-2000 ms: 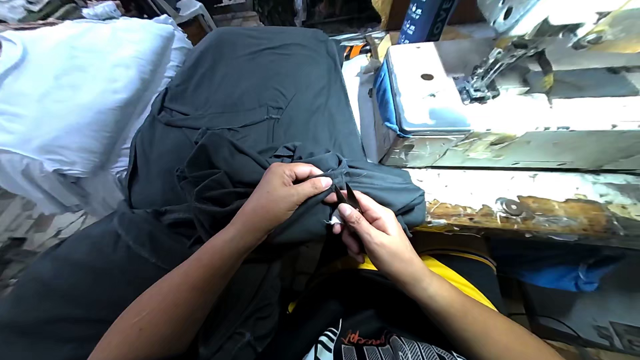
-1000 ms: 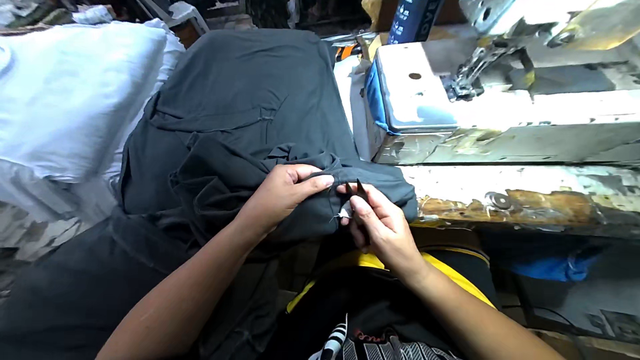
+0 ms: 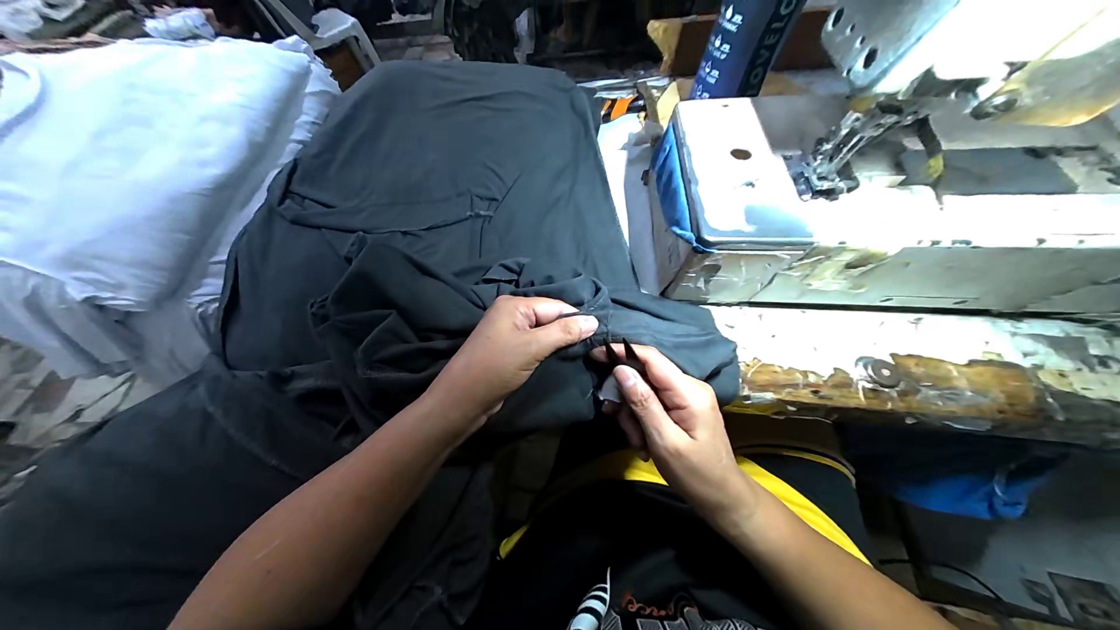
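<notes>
A dark grey fabric garment lies spread and bunched over the work surface and down to the lower left. My left hand pinches its seam between thumb and fingers. Just to the right, my right hand holds a small pair of dark-tipped thread snips, their two points apart and close to the seam. A small whitish piece shows by the right thumb; whether it is a tag or scrap I cannot tell. The snips' handle is hidden in the right hand.
A sewing machine with a metal presser foot stands at the right on a worn table edge. Behind it is a dark blue cylindrical container. Folded white fabric is stacked at the left.
</notes>
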